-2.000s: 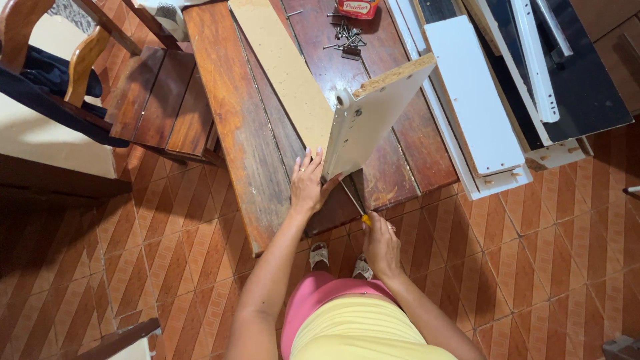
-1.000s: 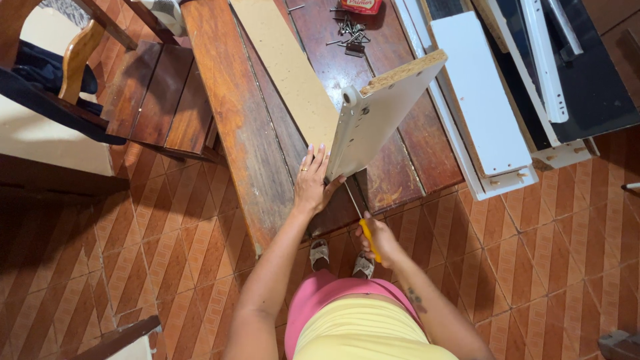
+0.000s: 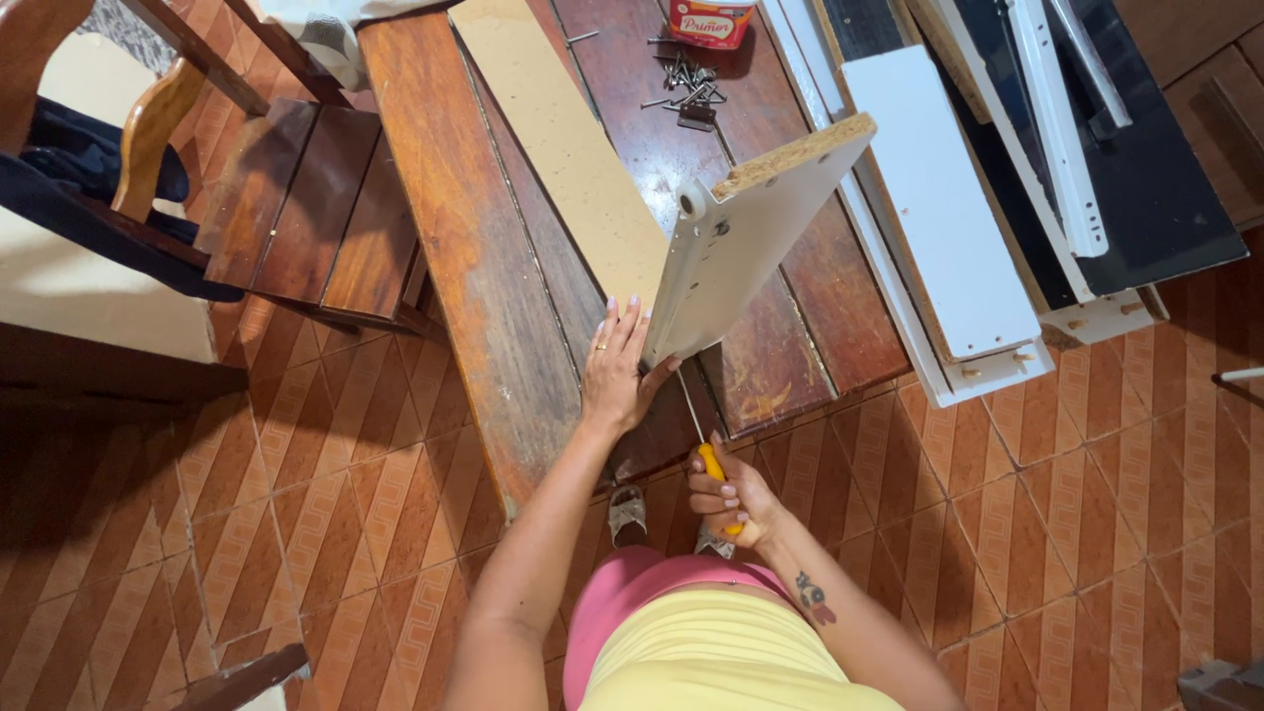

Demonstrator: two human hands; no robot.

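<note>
My right hand [image 3: 733,494] grips the yellow handle of a screwdriver [image 3: 709,462], whose thin shaft runs up to the lower edge of an upright white particleboard panel [image 3: 755,242]. A white metal drawer runner [image 3: 674,267] lies along that panel's left side. My left hand [image 3: 620,373] presses at the corner where the upright panel meets a long tan board [image 3: 568,133] on the wooden table [image 3: 504,365]. Its fingers lie on the tan board and its thumb is by the panel's lower edge. The screwdriver tip is hidden.
Loose screws [image 3: 691,84] lie beside a red tub [image 3: 709,22] on the table. White panels [image 3: 943,212] with wooden dowels are stacked to the right, near a black panel [image 3: 1165,168] bearing metal runners [image 3: 1062,128]. A wooden chair [image 3: 296,207] stands at the left.
My right hand has shifted its grip on the screwdriver handle: the fingers were looser around it one second ago and wrap it now. My left hand stays at the corner of the boards.
</note>
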